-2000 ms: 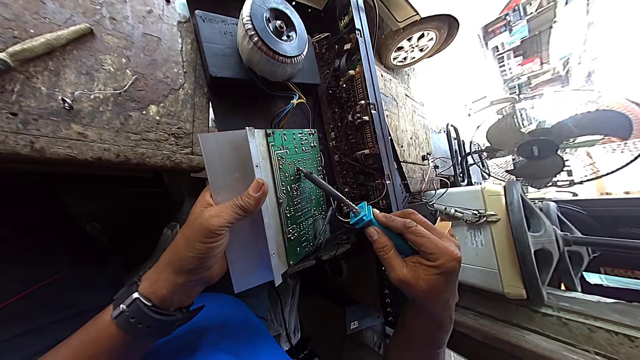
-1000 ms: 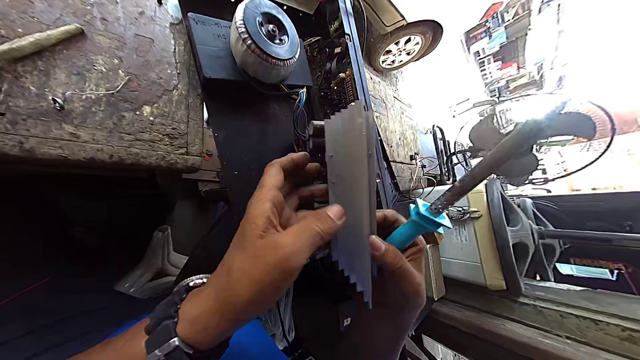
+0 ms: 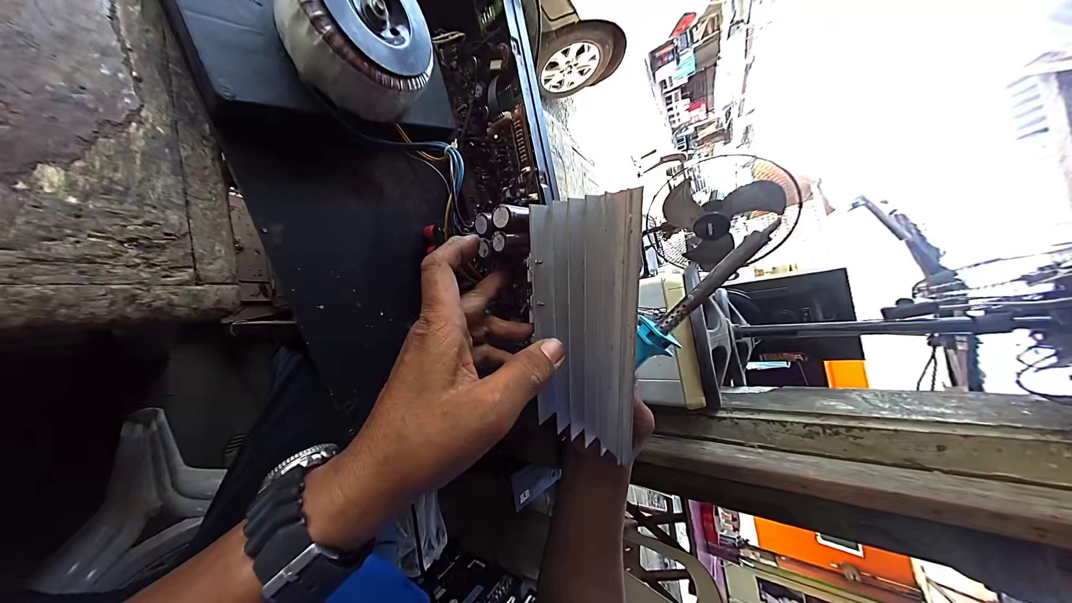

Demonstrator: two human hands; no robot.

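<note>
A finned aluminium heatsink [image 3: 590, 318] stands on edge in the middle, with capacitors [image 3: 502, 230] on the circuit board at its left side. My left hand [image 3: 456, 368] holds the heatsink assembly, the thumb on the fins and the fingers behind at the board. Behind the heatsink, my right hand [image 3: 643, 423] is mostly hidden; the blue handle of a soldering iron [image 3: 655, 339] sticks out above it, its dark shaft pointing up and right. What the hidden fingers grip cannot be seen directly. Blue and yellow wires [image 3: 454, 167] run near the capacitors.
An open amplifier chassis [image 3: 335, 218] carries a toroidal transformer [image 3: 360, 50] and another circuit board [image 3: 498, 109]. A worn wooden bench [image 3: 100, 251] lies at left. At right are a fan [image 3: 720, 218], a wooden ledge [image 3: 879, 427] and a parked car's wheel [image 3: 574, 69].
The heatsink assembly has turned from showing the board's green solder side to showing its fins. My left thumb has shifted onto the fins, and the iron's shaft has swung away from the board.
</note>
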